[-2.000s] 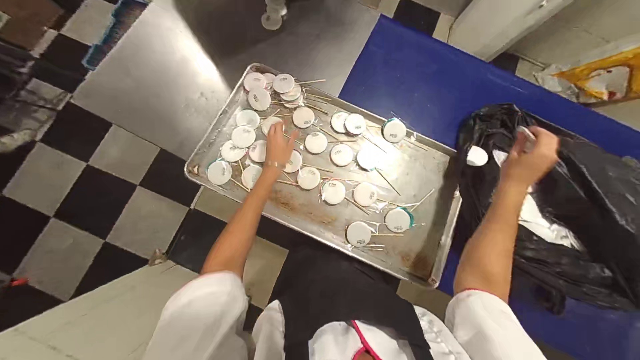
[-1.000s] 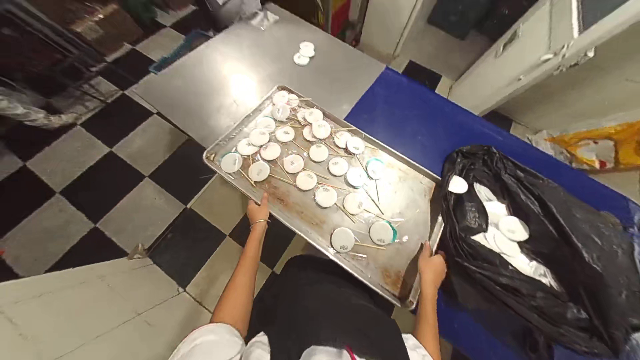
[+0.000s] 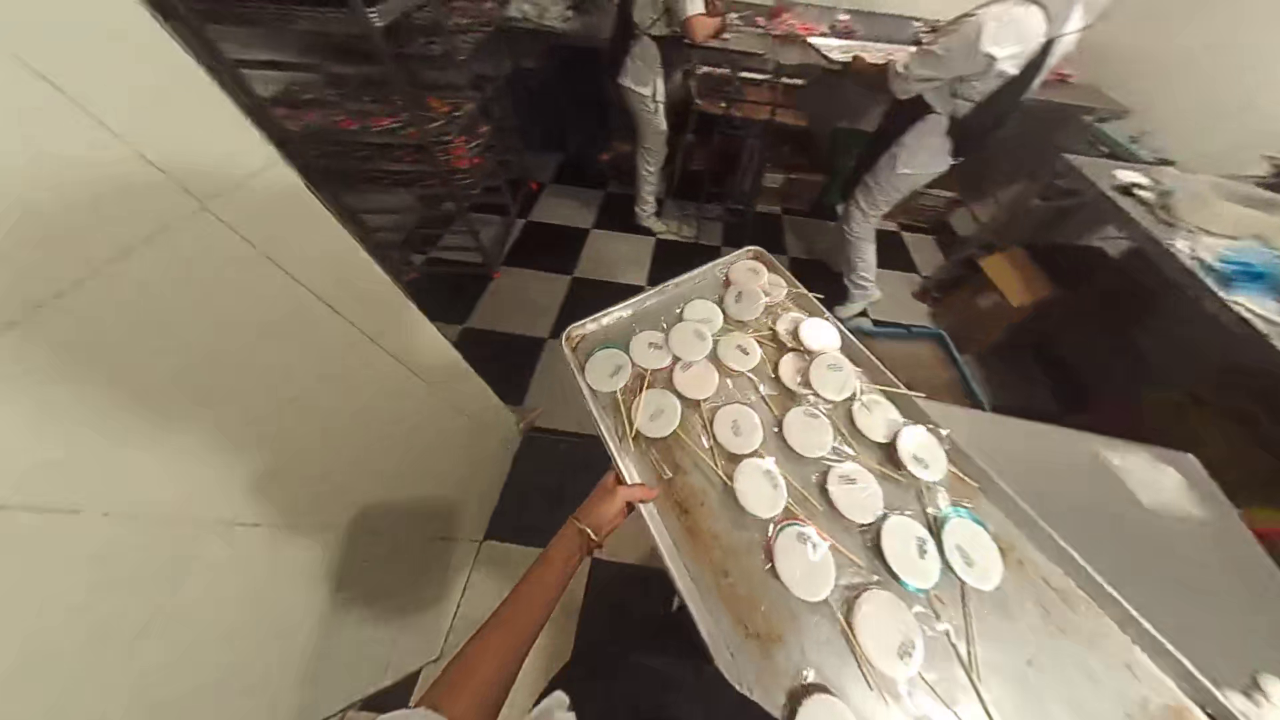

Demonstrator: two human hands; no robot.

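A metal sheet tray [image 3: 720, 610] slants across the lower right of the head view. My left hand [image 3: 612, 505] grips its left rim, thumb over the edge. On the tray lie many round, flat, white-backed lollipops [image 3: 738, 429] on thin sticks, in clear wrappers, most bunched at the far end. Some bear small printed labels, and a few show teal edges. The near end of the tray runs out of the view at the bottom right, and my right hand is not seen.
A pale wall [image 3: 250, 400] stands close on the left. Checkered floor [image 3: 615, 256] lies beyond the tray. Two people [image 3: 648, 100] work at a far counter, near a rack [image 3: 400, 130]. A metal table [image 3: 1130, 490] is at right, with a blue-edged bin [image 3: 925, 360] behind it.
The view has swung far to the left, toward the wall and the co-workers. The tray, which lay at the table one second ago, is now beside the wall, still in my left hand.
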